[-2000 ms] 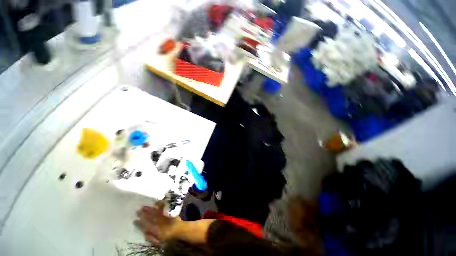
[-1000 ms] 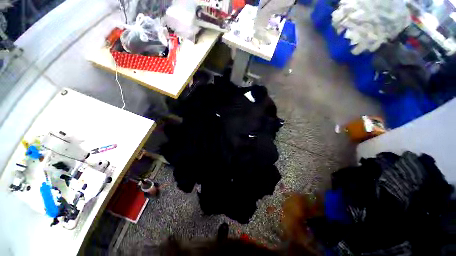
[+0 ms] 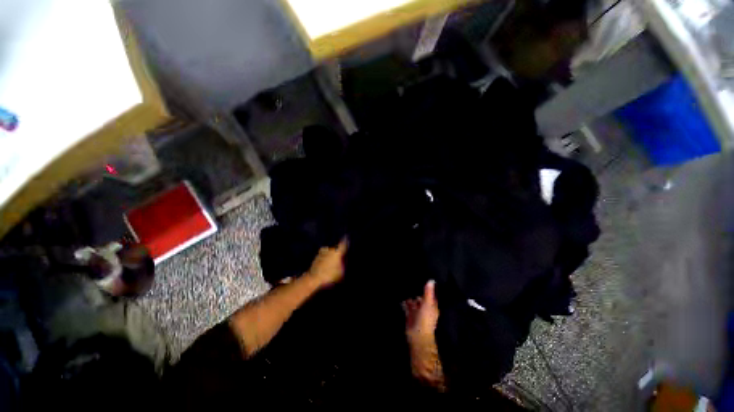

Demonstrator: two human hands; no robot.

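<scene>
A heap of black garments (image 3: 491, 233) with small white patches lies on the speckled floor in front of me. My left hand (image 3: 328, 264) is at the near left side of the heap, its fingers curled against the black cloth. My right hand (image 3: 422, 314) is on the near middle of the heap, thumb pointing up, with its fingers partly hidden against the cloth. The dark cloth hides where one garment ends and another begins.
The sewing table edge (image 3: 105, 133) is at upper left, and another table (image 3: 362, 18) is at the top. A red flat item with a white border (image 3: 171, 223) lies on the floor at left. A blue crate (image 3: 670, 121) stands at upper right. An orange item (image 3: 674, 397) is at lower right.
The view has turned down and come closer to the black heap. Both hands are now at the heap; the machine has left the picture.
</scene>
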